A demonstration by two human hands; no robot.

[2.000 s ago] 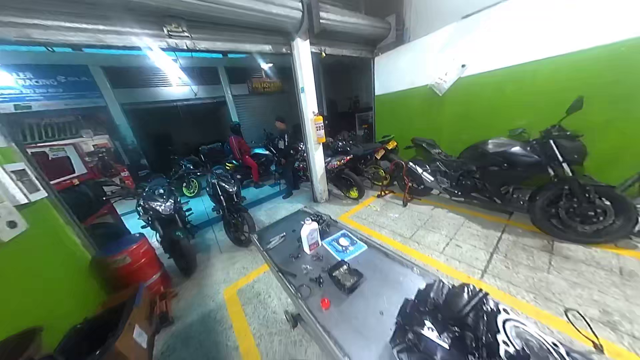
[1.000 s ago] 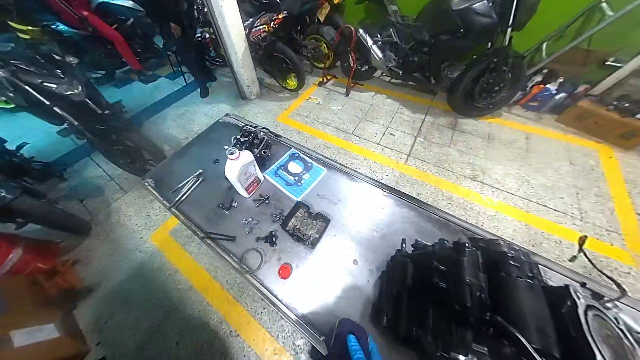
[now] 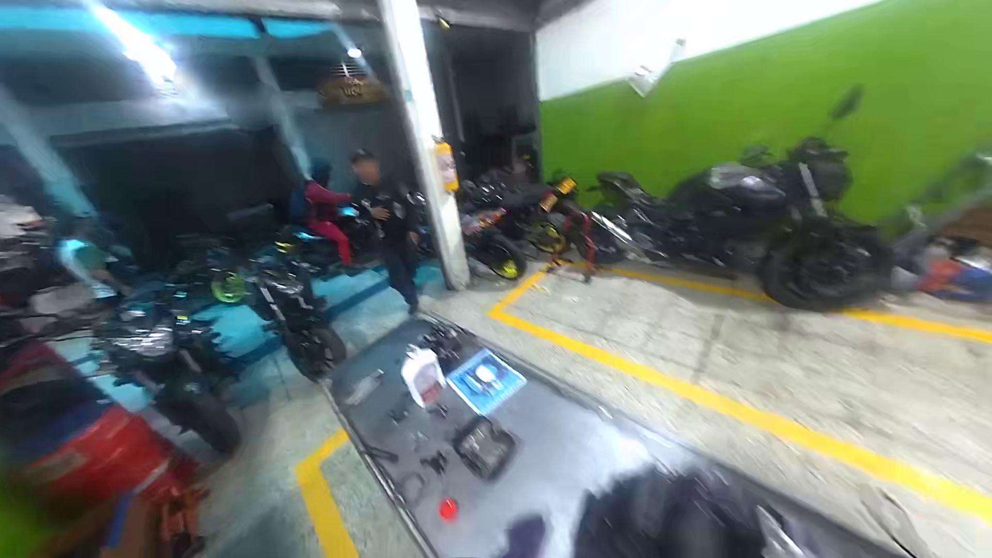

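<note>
A dark, blurred shape at the bottom edge seems to be my left hand in a glove, low over the metal workbench. Its fingers cannot be made out. Just right of it lies a large black engine, cut off by the frame. My right hand is out of view. Farther up the bench stand a white plastic bottle and a blue-backed gasket package. Nearer are a black tray of small parts, a red cap and several small dark metal parts.
Beyond the bench's far end a person in dark clothes is upright near a white pillar. Another person in red is by the motorcycles. A black motorcycle stands along the green wall; a red drum is at left.
The view has swung up from the bench toward the workshop. A second ago a black and blue glove showed at the bottom edge; only a dark blur shows there now.
</note>
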